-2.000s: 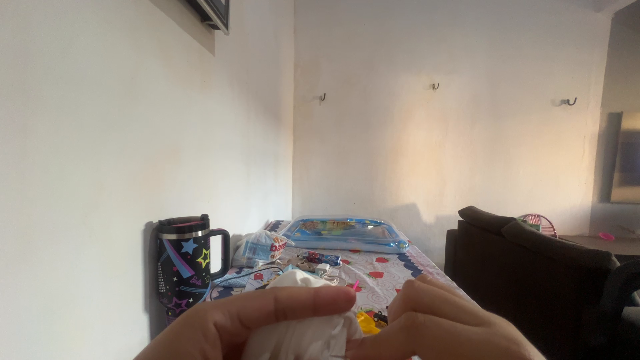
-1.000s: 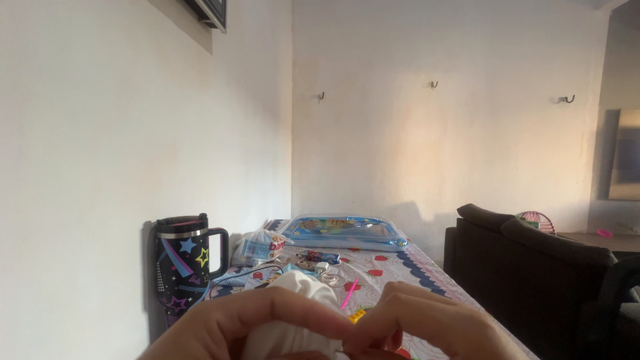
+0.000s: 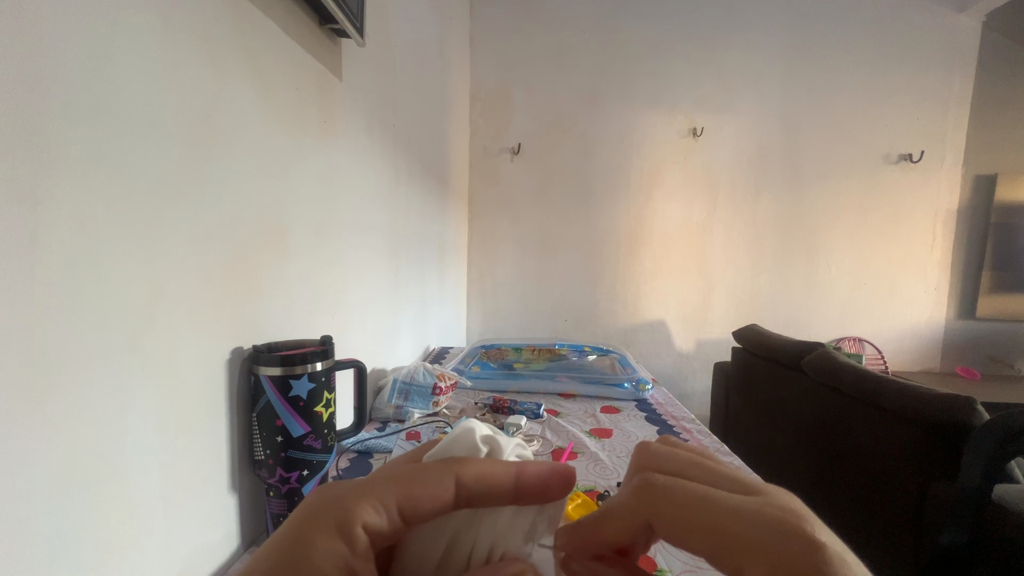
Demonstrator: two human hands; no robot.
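Observation:
My left hand (image 3: 432,504) is closed around a bunched white cloth (image 3: 480,512), its index finger lying across the front and its gathered top rising above the fingers. At the cloth's right edge, the bent fingers of my right hand (image 3: 680,512) are pinched close together at what looks like a thin strand or a bit of the cloth. The fingertips are partly hidden, so what they hold is unclear. Beyond the hands lie a yellow object (image 3: 581,506) and a pink stick-like object (image 3: 567,453) on the strawberry-print tablecloth (image 3: 602,433).
A black star-patterned tumbler (image 3: 294,424) stands at left. Farther back are a plastic bag (image 3: 416,392), a white charger (image 3: 516,425) with cable, a blue packet (image 3: 516,407) and a clear-and-blue inflatable item (image 3: 552,372). A dark sofa (image 3: 848,432) is at right; hooks are on the wall.
My right hand has shifted slightly away from my left since a second ago, when their fingertips nearly met. The white cloth stays in my left hand.

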